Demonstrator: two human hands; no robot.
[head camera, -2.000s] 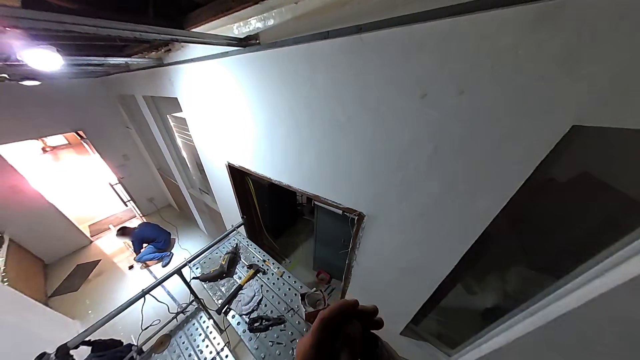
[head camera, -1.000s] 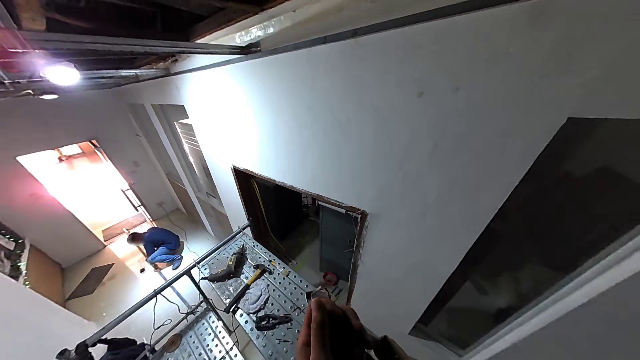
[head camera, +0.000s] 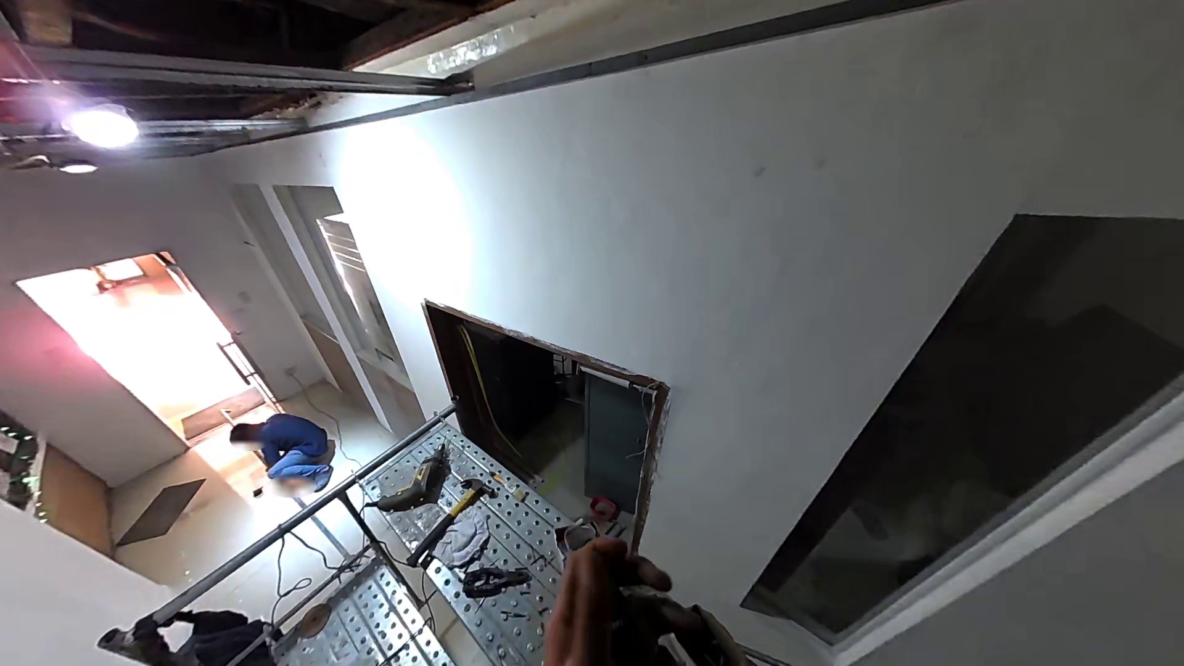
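At the bottom centre, my left hand (head camera: 585, 606) is raised with its fingers close together, in front of the scaffold platform. What seems to be my right hand (head camera: 689, 634) is dark and partly cut off just beside it; whether either holds anything cannot be told. On the perforated metal platform (head camera: 518, 546) to their left lie a power drill (head camera: 421, 486), a hammer (head camera: 451, 520) with a yellow and black handle, a crumpled white cloth (head camera: 462, 538) and a black tool (head camera: 495, 581). Screws or similar small parts are scattered nearby. A cup-like container (head camera: 578, 536) stands close to my fingers.
A metal guardrail (head camera: 305, 513) runs along the platform's left side, with cables hanging below. On the floor far below, a person (head camera: 294, 449) in blue crouches by the bright doorway. A white wall (head camera: 740, 277) with a door opening stands beside the platform; metal ceiling framing (head camera: 240, 69) is overhead.
My hands have shifted a little at the bottom of the view, and the container beside them shows more than one second ago. The tools on the platform have not moved.
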